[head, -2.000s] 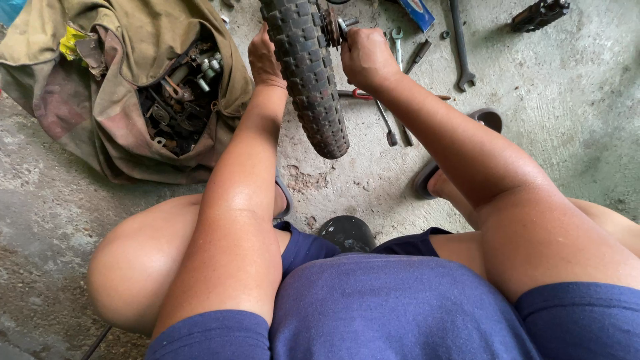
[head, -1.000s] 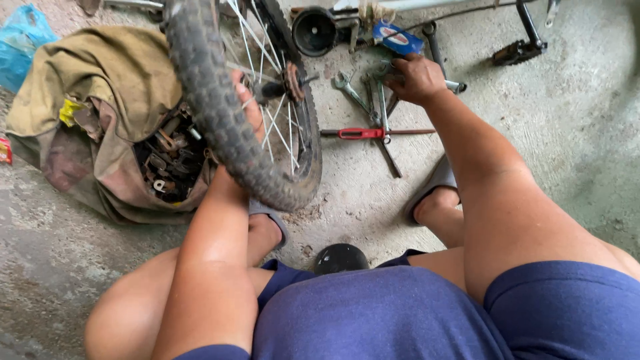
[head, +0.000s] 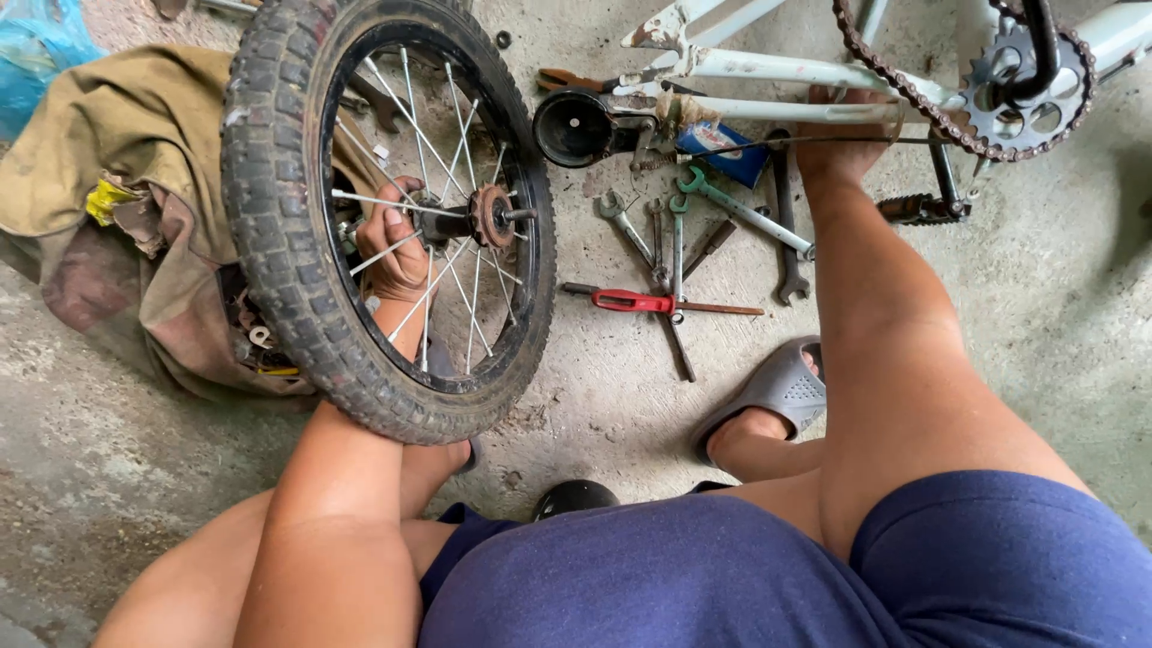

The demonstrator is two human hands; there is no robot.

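My left hand grips the hub of a spoked bicycle wheel from its far side, seen through the spokes. The wheel stands tilted, with its knobby tyre toward me and a rusty sprocket on the right end of the hub. At the upper right, my right hand is at the white tubes of a bicycle frame; its fingers are partly hidden behind a tube. A rusty chain runs to the chainring beside it.
Several wrenches, a red-handled screwdriver, a dark open-end wrench and a blue box lie on the concrete between my hands. A canvas bag of metal parts is at left, near a blue plastic bag. Pliers lie by a black round cup.
The wheel has turned from nearly edge-on to showing its spokes, still in my left hand. My right hand has gone from the wheel axle, past the tools, to the bicycle frame, which now shows more fully.
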